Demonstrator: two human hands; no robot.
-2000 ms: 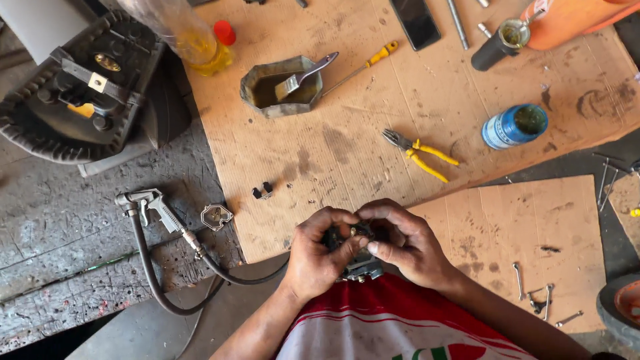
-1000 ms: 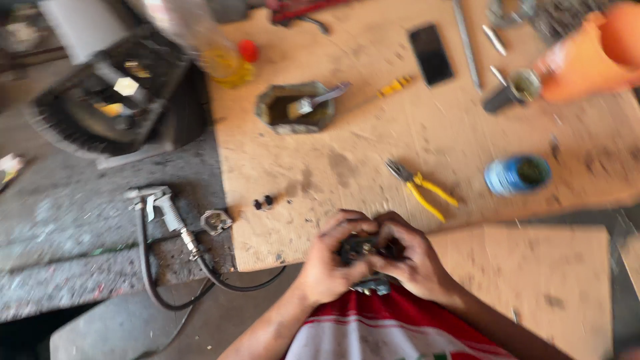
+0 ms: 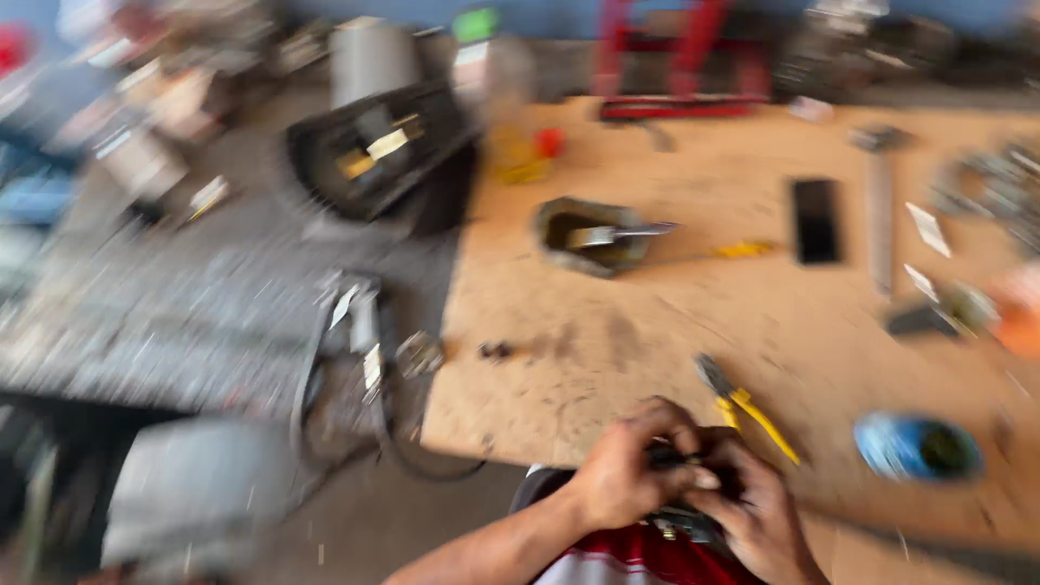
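My left hand [image 3: 621, 479] and my right hand [image 3: 751, 504] hold a small dark mechanical part [image 3: 686, 520] between them, close against my red and white shirt. Blur and my fingers hide most of the part; some metal shows on its underside. Just beyond my right hand, pliers with yellow handles [image 3: 743, 402] lie on the cardboard sheet [image 3: 552, 406]. Farther off, a paintbrush [image 3: 605, 235] rests in a cut-open container [image 3: 561, 256] of dark liquid. A few small dark pieces [image 3: 496, 351] lie on the cardboard to the left of my hands.
An air blow gun [image 3: 364, 321] with a hose and a metal ring [image 3: 421, 354] lie at left. A blue can [image 3: 918, 447] stands at right. Behind are a phone [image 3: 816, 221], a hammer [image 3: 880, 211], a yellow-handled screwdriver [image 3: 743, 249], a bottle [image 3: 508, 130] and a red metal stand [image 3: 682, 106].
The view has swung up and to the left, with strong blur. Both hands stay together around the dark part at my shirt.
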